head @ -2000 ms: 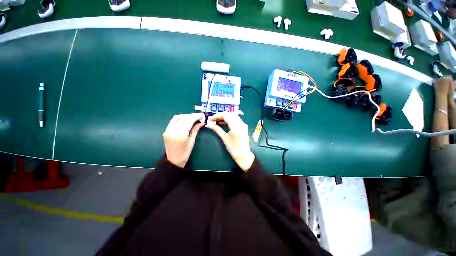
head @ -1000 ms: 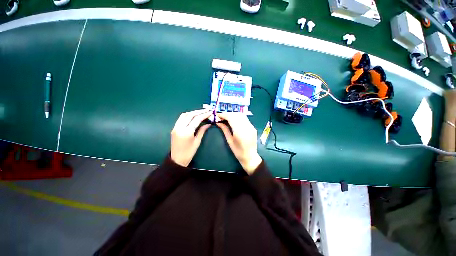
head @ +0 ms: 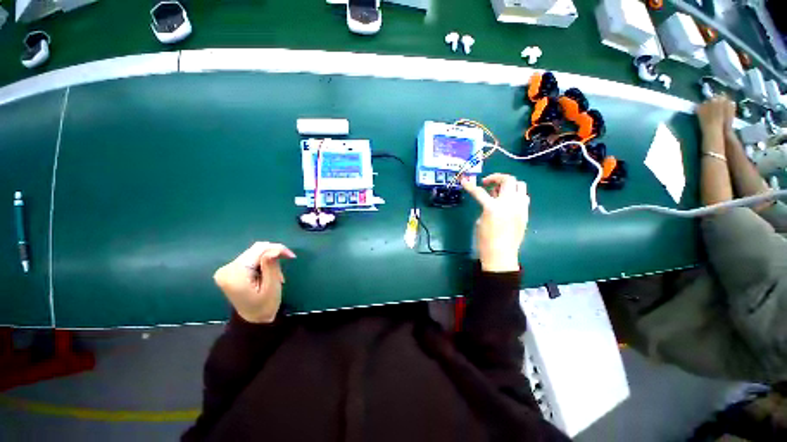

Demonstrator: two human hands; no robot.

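The left tester (head: 337,177), a white-blue box with a light-blue screen, stands on the green bench. At its front edge a black oval cradle (head: 317,220) has small white pieces in it. The right tester (head: 450,155) has a purple-blue screen and coloured wires, with a black cradle (head: 446,197) at its front. My left hand (head: 254,280) is curled near the bench's front edge, away from both testers; its inside is hidden. My right hand (head: 503,220) has a fingertip at the right tester's lower right corner, thumb and fingers apart, with nothing visible between them.
Orange-and-black parts (head: 571,121) lie right of the testers. A white cable (head: 639,210) runs right. A yellow-white tag (head: 412,228) lies between the testers. A teal pen (head: 22,231) lies far left. Cases, earbuds (head: 460,41) and white boxes are beyond the rail. Another person's arms (head: 715,160) are at right.
My hands have parted from the left tester's front. The left drew back toward the bench edge and the right moved to the right tester. The left cradle now shows. The view has shifted.
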